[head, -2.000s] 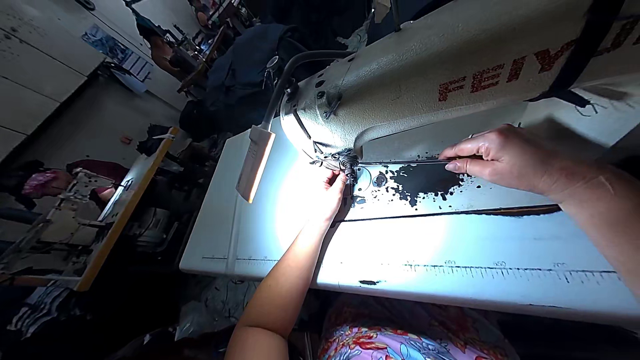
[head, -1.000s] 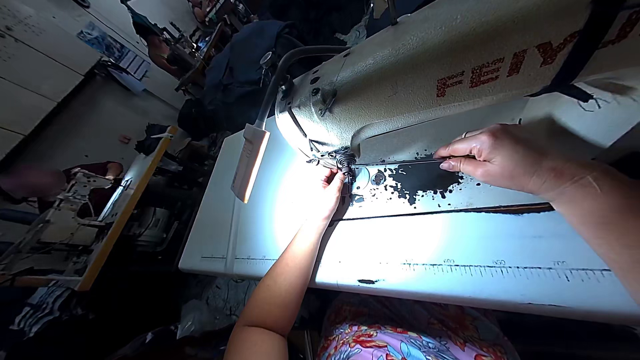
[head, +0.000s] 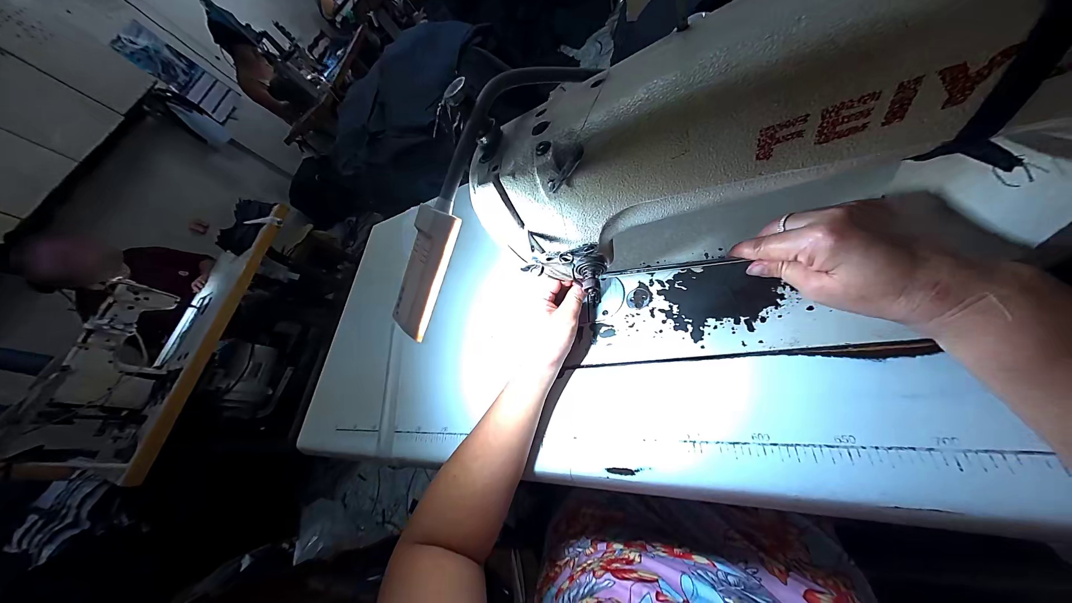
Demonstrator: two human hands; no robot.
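A cream industrial sewing machine (head: 720,126) of the Feiyue make lies across the upper right, over a white table (head: 653,410) with a printed ruler scale. At its needle bar and presser foot (head: 590,272) my left hand (head: 557,322) has its fingertips pinched, though glare hides what lies between them. My right hand (head: 829,264), with a ring on one finger, pinches the end of a thin dark rod (head: 678,266), perhaps a screwdriver. The rod runs left under the machine arm to the needle area. Below it the machine bed (head: 729,301) shows dark worn patches.
A lit lamp (head: 427,272) on a bent neck hangs left of the machine head. Dark cloth (head: 410,109) is piled behind the table. Another sewing machine (head: 109,352) stands on a wood-edged table at left, with a person beside it. A second person's arm shows at upper left.
Both hands stay at nearly the same places by the needle area and the rod. At left, the person by the other machine has shifted position.
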